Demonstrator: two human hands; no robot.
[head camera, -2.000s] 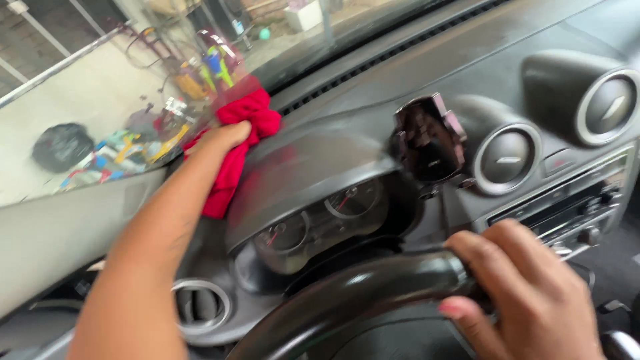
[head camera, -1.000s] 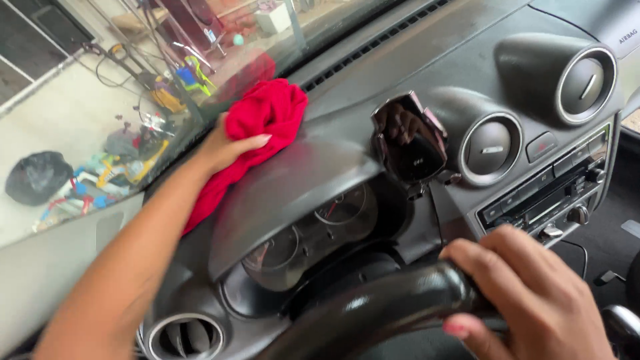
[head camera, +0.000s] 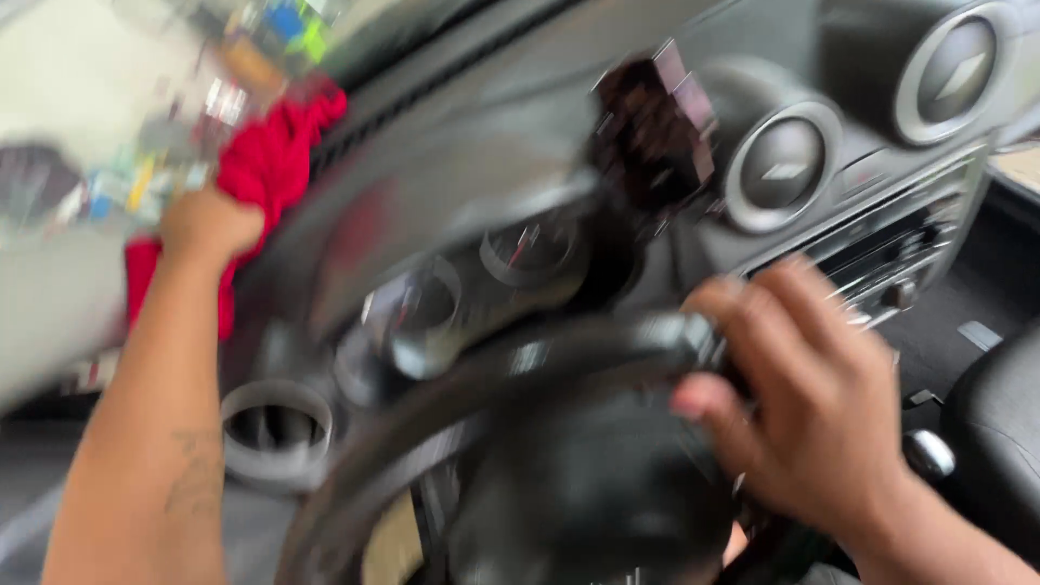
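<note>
My left hand (head camera: 213, 223) grips a bunched red cloth (head camera: 272, 154) at the far left of the car's dashboard (head camera: 487, 130), close to the windshield's lower edge. Part of the cloth hangs down on both sides of the wrist. My right hand (head camera: 800, 390) is wrapped around the upper right of the black steering wheel rim (head camera: 520, 357). Between the two hands lies the instrument cluster (head camera: 471, 284) under its hood. The view is blurred, so the cloth's exact contact with the dashboard is hard to tell.
A phone holder (head camera: 654, 130) with a dark, glossy face stands right of the cluster. Round air vents (head camera: 784, 171) and a car radio (head camera: 886, 236) are farther right. Another round vent (head camera: 276, 431) sits at lower left. A gear knob (head camera: 929, 453) and black seat (head camera: 999, 406) show at right.
My left hand has moved with the red cloth off the side of the cluster hood toward the dashboard's left corner. My right hand stays on the steering wheel. The view has shifted.
</note>
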